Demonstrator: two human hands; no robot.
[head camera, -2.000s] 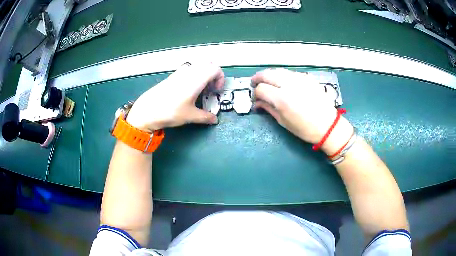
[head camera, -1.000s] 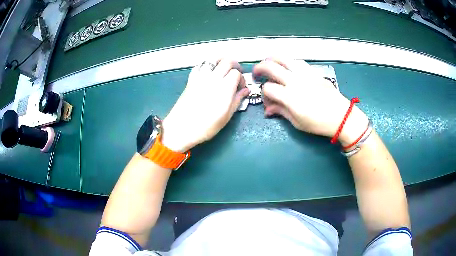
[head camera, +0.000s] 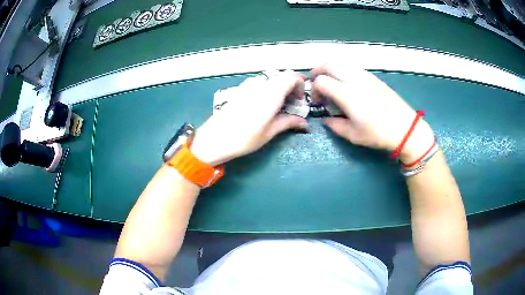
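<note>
A silver-grey tabbed plate lies on the dark-green worktop near the pale rail, mostly hidden under both hands. Its left end shows beyond my left hand. My left hand has its thumb at the plate's near edge and its fingers over the far side. My right hand is beside it, with fingertips and thumb at the plate's middle. A dark detail shows between the two hands. Any small piece under the fingertips is hidden.
A pale guide rail runs beyond the worktop. On the green belt lie a ring-faced plate at left and another plate cut by the top edge. A bracket with a black roller stands far left.
The worked plate has shifted left under my hands; its left end now shows and its right end is covered. Both hands moved slightly right. The plates on the belt moved right.
</note>
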